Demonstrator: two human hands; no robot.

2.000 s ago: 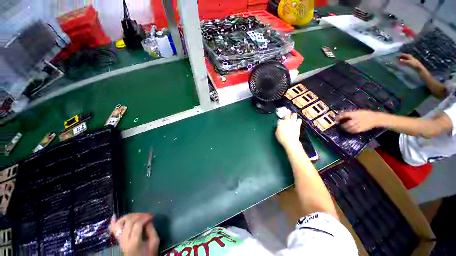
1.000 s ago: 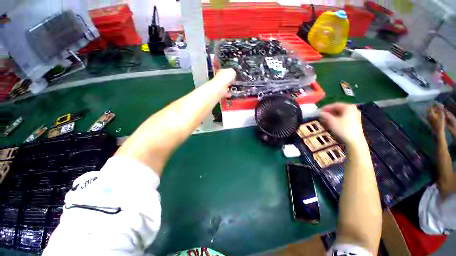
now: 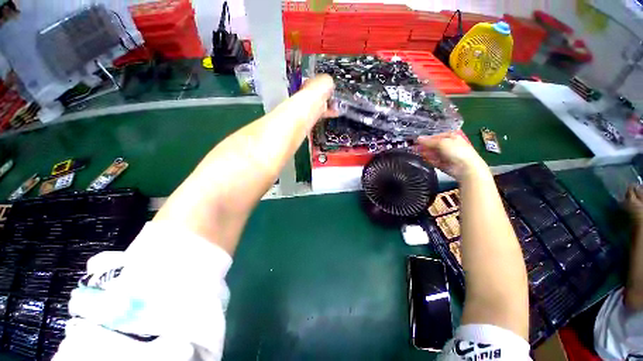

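A clear plastic tray crowded with boards is held at the back of the bench, tilted, over another layer of boards in a red bin. My left hand is closed on its left front corner. My right hand is at its right front corner, with the fingertips partly hidden under the edge. A round black fan stands below the tray, between my arms.
A black phone and a white square item lie on the green mat. Black blister trays lie left and right, the right one holding gold housings. Another person's hand shows far right.
My right hand has moved from above the gold housings to the tray's right front corner. My left hand stays at the left corner. The tray's front has risen off the layer below.
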